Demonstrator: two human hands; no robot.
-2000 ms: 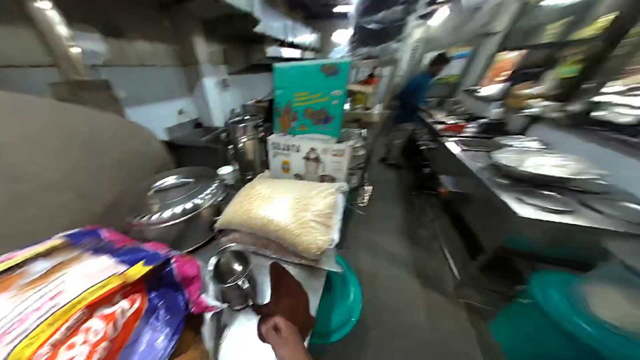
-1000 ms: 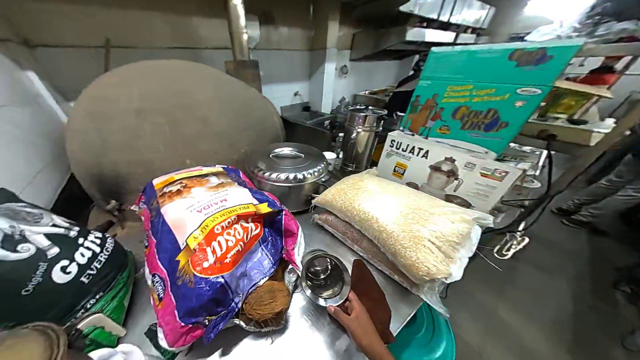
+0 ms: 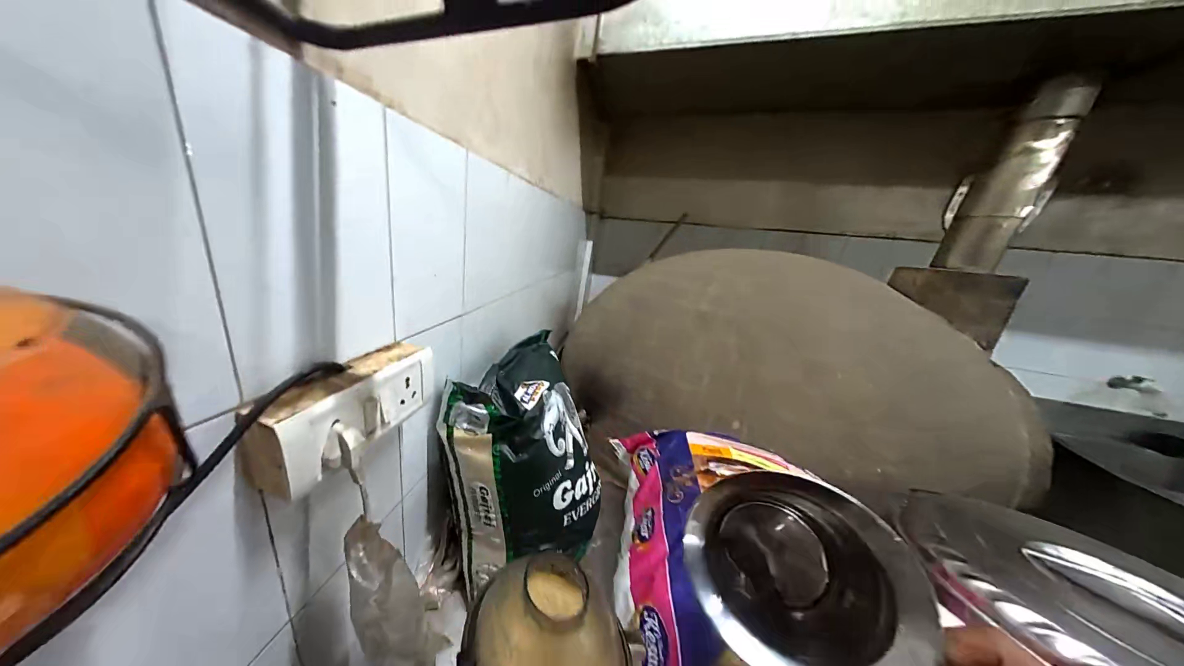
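Note:
At the bottom right edge, fingers of my right hand (image 3: 985,646) show beside a round steel vessel (image 3: 805,573) with a dark, shiny inside; they seem to grip its rim. The vessel covers part of a purple and pink flour sack (image 3: 661,546). Right of it lies a domed steel lid (image 3: 1064,573) with a handle. A dark green sack (image 3: 532,453) stands against the tiled wall. In front of it is a brownish container (image 3: 550,620) with a round opening and pale contents. My left hand is out of view.
A large rounded clay-coloured dome (image 3: 795,370) fills the back, with a metal pipe (image 3: 1027,176) behind. On the left wall are a socket board (image 3: 351,407) with a plug and black cable, and an orange object (image 3: 74,444) in a black wire frame.
The view has swung far to the left, toward the tiled wall. The steel vessel, on the counter by my right hand a second ago, now appears raised in front of the purple sack.

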